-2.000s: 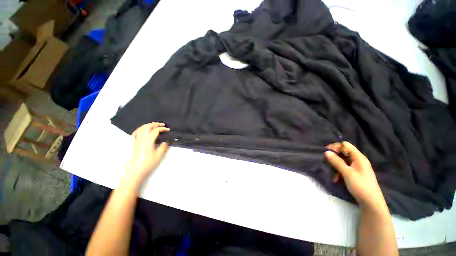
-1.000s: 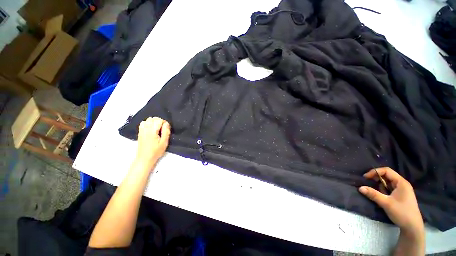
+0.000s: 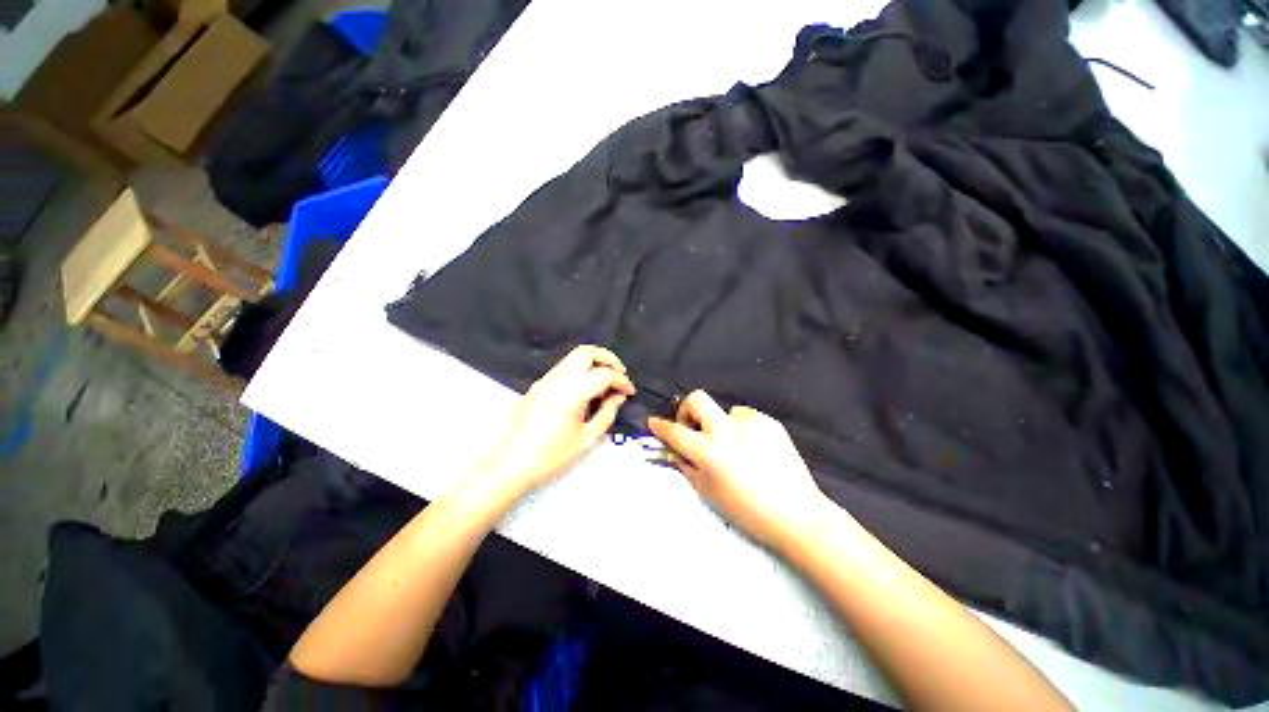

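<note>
A black hooded jacket point(image 3: 668, 292) lies spread on the white table point(image 3: 459, 181), with an oval gap showing the table and bunched cloth at the far end. My left hand point(image 3: 568, 417) pinches the jacket's near hem with thumb and fingers. My right hand point(image 3: 731, 459) is close beside it at the same hem, fingers curled. Small silvery tips, which look like thread snips point(image 3: 654, 449), show under the right fingers. A small dark cord or fitting lies between the two hands; its detail is partly hidden by the fingers.
A blue bin point(image 3: 327, 230) with black garments stands beyond the table's left edge. A wooden stool point(image 3: 112, 264) and a cardboard box point(image 3: 188, 84) are on the floor at left. Dark cloth point(image 3: 278, 556) lies below the near edge. A thin cord point(image 3: 1120, 73) trails onto the table.
My right hand has moved far left along the hem to meet my left hand. My left hand has moved right from near the jacket's left corner. The view has shifted, so the jacket sits further right.
</note>
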